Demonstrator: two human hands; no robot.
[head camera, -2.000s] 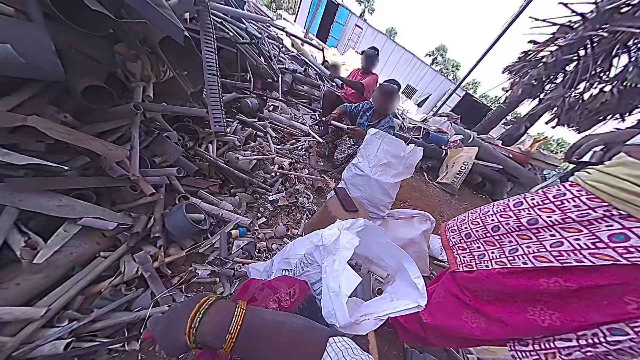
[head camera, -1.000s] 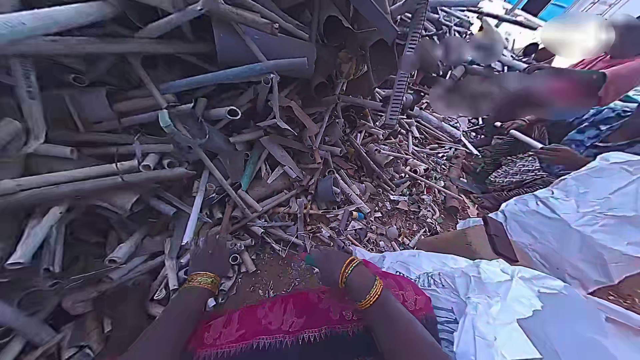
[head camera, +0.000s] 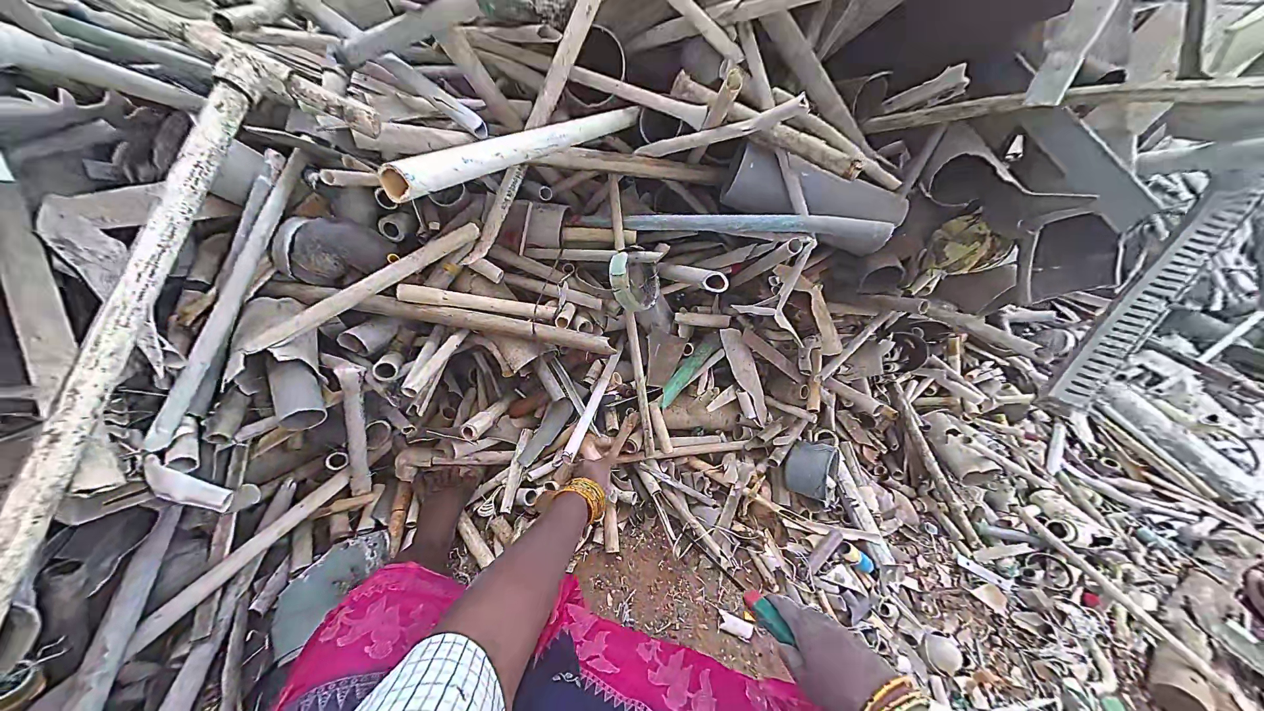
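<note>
My left hand (head camera: 595, 462) reaches into a heap of scrap plastic pipes, at the lower end of a thin pale strip (head camera: 596, 400). Its fingers blend into the scrap, so its grip is unclear. Short cut pipes (head camera: 484, 420) lie around it. My right hand (head camera: 825, 647) is low at the right, above the ground, with a green and red piece (head camera: 770, 617) at its fingertips; whether this is held or wrapped on is unclear. Between and beyond the hands lie a thin upright stick (head camera: 637, 370), a green pipe piece (head camera: 689, 370) and a grey pipe fitting (head camera: 812, 470).
A long, stained white pipe (head camera: 148, 267) slants along the left. A thick white pipe (head camera: 509, 153) and a grey pipe (head camera: 815, 188) lie higher on the heap. A slotted grey plastic channel (head camera: 1150, 296) leans at the right. Small fragments cover the soil (head camera: 652, 583). A bare foot (head camera: 444, 489) is beside my left arm.
The view has swung left onto the pipe heap, and the people and white sacks are out of sight. My left hand has reached farther into the heap since one second ago.
</note>
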